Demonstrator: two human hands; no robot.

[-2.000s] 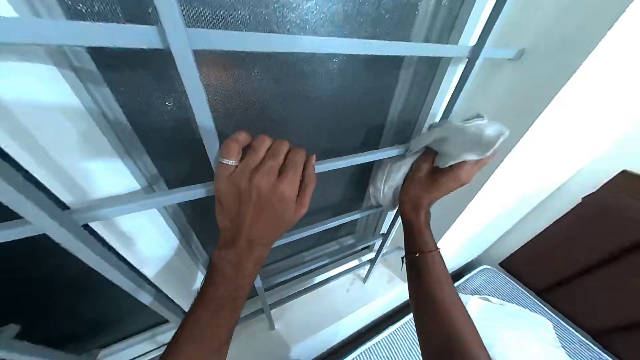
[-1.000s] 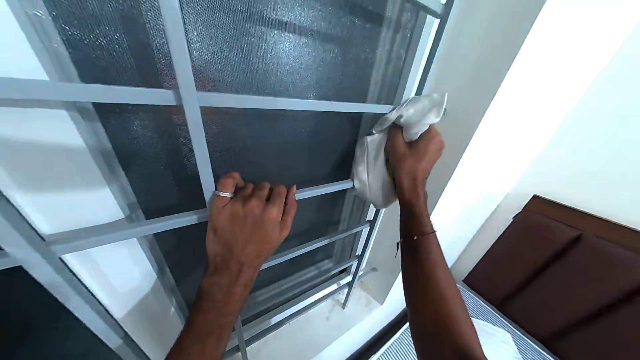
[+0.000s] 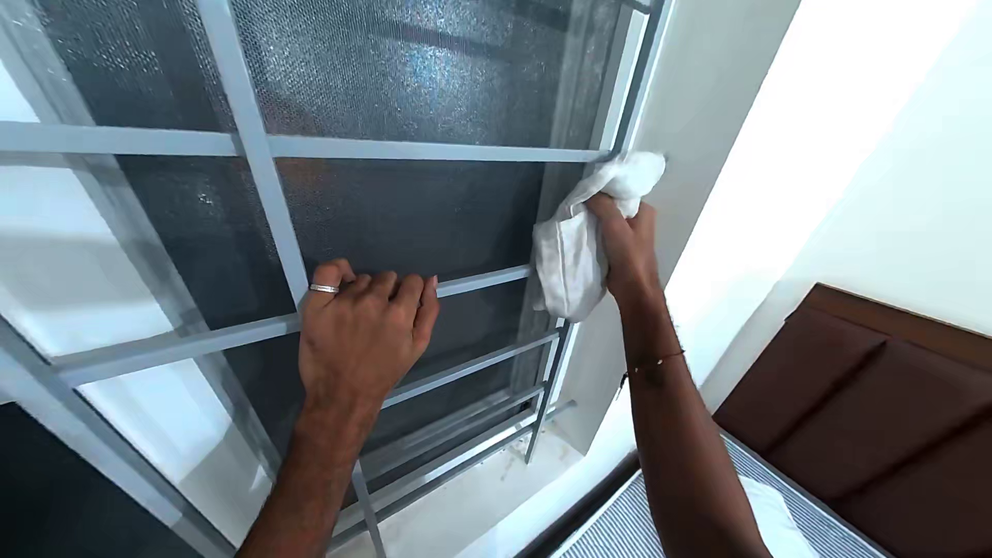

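My left hand [image 3: 360,333], with a ring on one finger, is curled over a horizontal bar of the grey metal window grille [image 3: 480,280], just right of an upright bar. A white cloth [image 3: 572,260] is bunched in my right hand [image 3: 626,244], against the right-hand upright of the grille, between two crossbars. The cloth hides that part of the upright, and the fingertips of my right hand are partly covered. Behind the bars is a dark textured window pane [image 3: 418,205].
Right of the grille is the side wall of the window recess [image 3: 690,101], with a pale sill [image 3: 465,496] below. At lower right stand a brown padded headboard [image 3: 868,395] and a bed with a striped mattress [image 3: 620,519] and a white item on it.
My right hand and the cloth have moved up along the right upright of the grille. My left hand stays on the same crossbar. The view has shifted, showing more of the headboard.
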